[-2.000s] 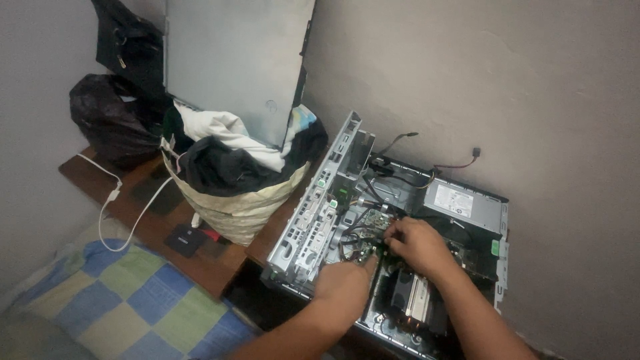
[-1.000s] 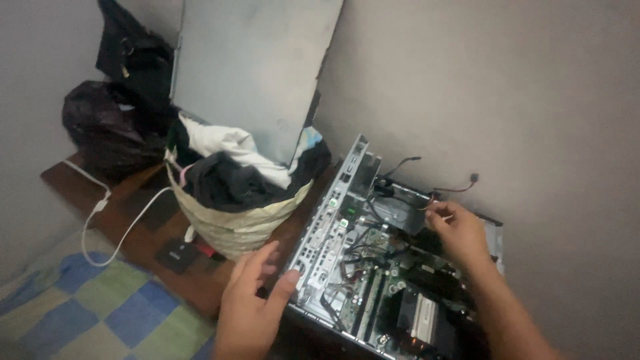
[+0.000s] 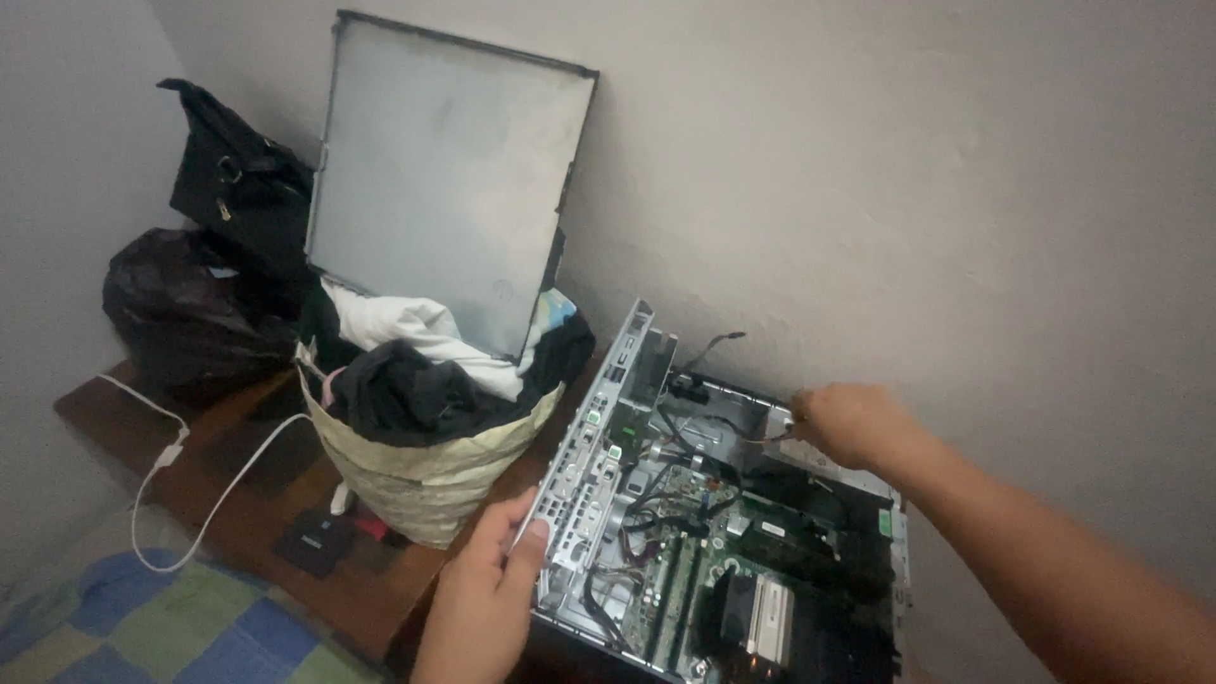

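Note:
An open desktop computer case (image 3: 579,475) lies on the right, its metal front frame raised on the left side. My left hand (image 3: 489,584) grips the lower left edge of that frame between thumb and fingers. At the rear right, over the power supply (image 3: 807,451), my right hand (image 3: 845,423) has its fingertips closed on a cable (image 3: 760,437); their tips are partly hidden. Inside the case are a green motherboard (image 3: 698,489), dark wiring and a heatsink (image 3: 771,617). Another cable end (image 3: 727,339) sticks up by the back edge.
A metal side panel (image 3: 437,180) leans on the wall, standing on clothes in a woven bag (image 3: 427,475). Black bags (image 3: 190,294), a white cord (image 3: 171,456) and a small black box (image 3: 313,541) are on the wooden table (image 3: 228,503). A checkered cloth (image 3: 171,617) lies in front.
Both hands were inside the case two seconds ago. My left hand has moved left onto the front frame, and my right hand has moved to the rear, by the power supply.

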